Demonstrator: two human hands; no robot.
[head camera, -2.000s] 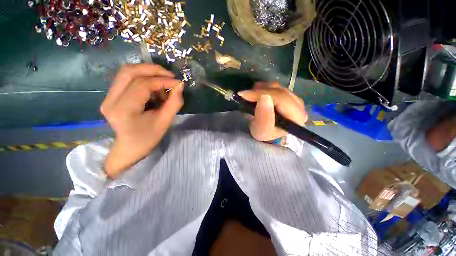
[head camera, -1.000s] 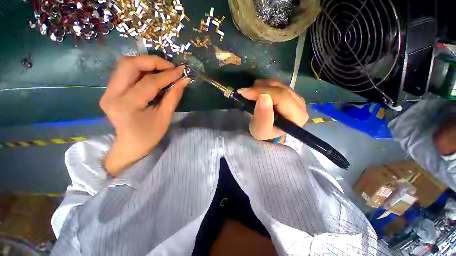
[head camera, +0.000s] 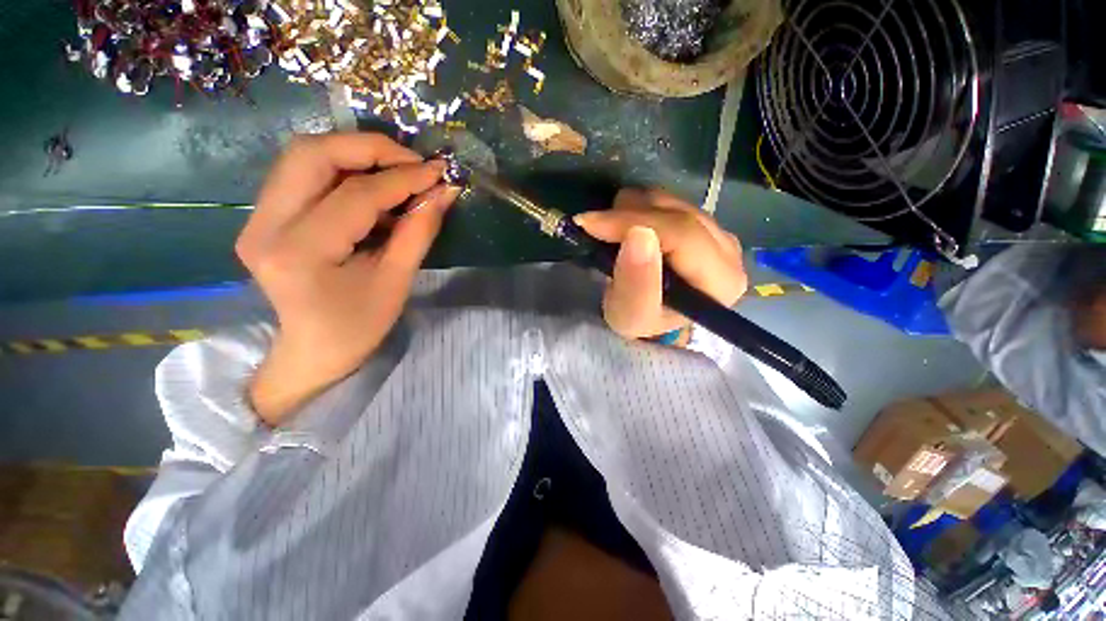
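My left hand (head camera: 346, 255) pinches a small dark and silver component (head camera: 454, 171) between thumb and fingertips, just above the green mat. My right hand (head camera: 665, 263) holds the black soldering iron (head camera: 740, 330) like a pen. Its metal shaft points up and left, with the tip at or very near the component; contact cannot be told. A greyish disc (head camera: 477, 151) lies on the mat behind the component. Beyond my left hand are a pile of gold and white-silver metal tabs (head camera: 364, 55) and a pile of red and silver components (head camera: 170, 43).
An amber-brown lump (head camera: 552, 132) lies near the iron. A round tan bowl (head camera: 591, 61) holds metal wool (head camera: 670, 27). A black fan (head camera: 988, 134) with a spiral guard stands at right. Another person's sleeve (head camera: 1013, 322), a blue bin (head camera: 867, 286) and cardboard boxes (head camera: 928, 449) are at right.
My left fingertips have moved slightly up and right with the component, and their grip has shifted. The iron has moved very slightly left. The view has shifted a little.
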